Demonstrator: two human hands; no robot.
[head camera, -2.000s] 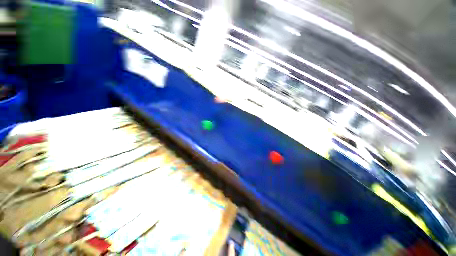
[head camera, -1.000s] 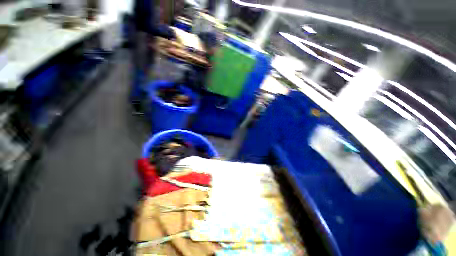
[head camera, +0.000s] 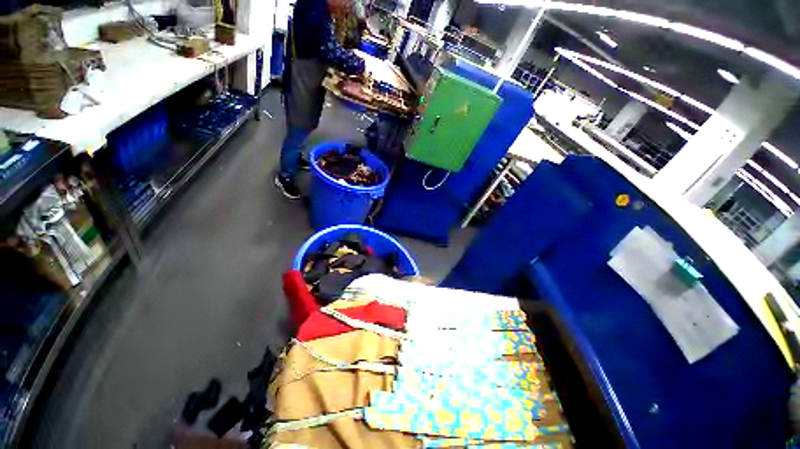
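The printed sheet stack (head camera: 465, 377), pale with a turquoise-yellow pattern, lies along the bed, with narrow cuts across its right part. Tan sheet layers (head camera: 329, 377) hang out on its left, with red sheet layers (head camera: 351, 320) at the far end. Pale offcut strips (head camera: 325, 421) lie across the tan flaps. A blurred brownish shape at the bottom left edge (head camera: 200, 438), beside dark pieces, may be my left hand; what it holds cannot be told. A thin blurred sliver at the right edge may be my right hand or sleeve.
Two round blue scrap bins (head camera: 346, 206) stand beyond the bed end. The blue press (head camera: 561, 228) bears a white paper sheet (head camera: 675, 294). A green panel (head camera: 453, 120) stands behind. A person (head camera: 307, 88) stands at the back. A long bench (head camera: 158, 74) runs along the left.
The view has swung left, so the press buttons have left the picture and the aisle, bins and bench have come in. A blurred hand shape at the right has mostly gone out.
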